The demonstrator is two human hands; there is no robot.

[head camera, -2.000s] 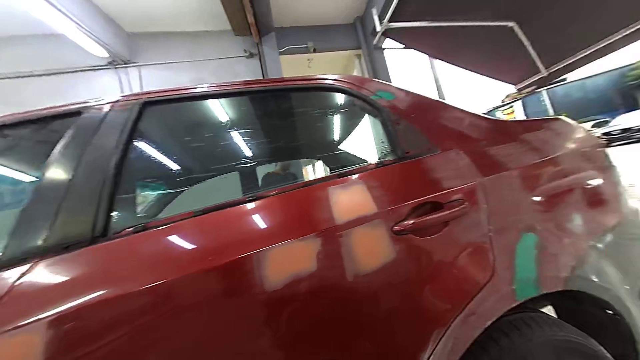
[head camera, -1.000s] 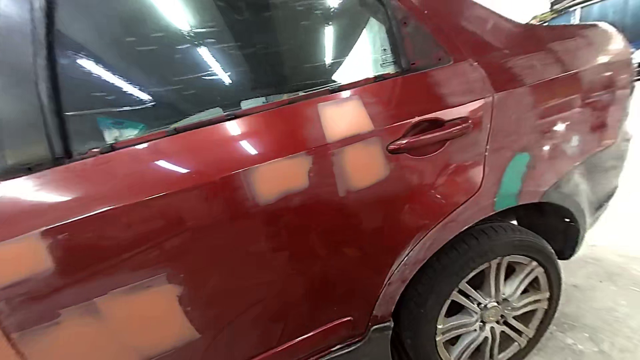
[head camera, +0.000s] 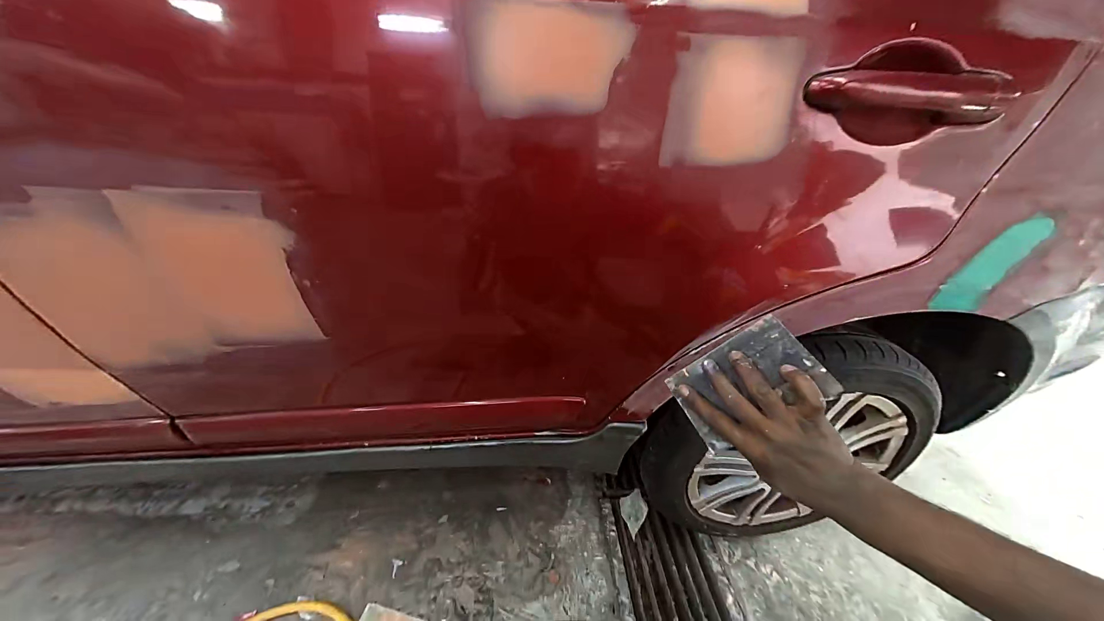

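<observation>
My right hand (head camera: 780,431) reaches in from the lower right, fingers spread over a flat, thin, stained rectangular spreader (head camera: 759,352). The spreader's far edge lies at the rim of the rear wheel arch, in front of the tire (head camera: 897,371). Behind it is the dark red rear door (head camera: 483,285) of a car, with orange filler patches (head camera: 552,60) near the door handle (head camera: 910,90) and a larger patch (head camera: 207,267) at the left. A green filler streak (head camera: 992,263) marks the rear fender. My left hand is out of the picture.
A grey sill (head camera: 345,461) runs along the car's bottom edge. Below it the concrete floor (head camera: 414,535) is stained, with a slotted drain grate (head camera: 668,561) near the wheel. A yellow hose (head camera: 302,608) shows at the bottom edge.
My right hand with the spreader has come into view at the wheel arch; neither earlier frame shows it. The view has tilted down from the windows to the lower door.
</observation>
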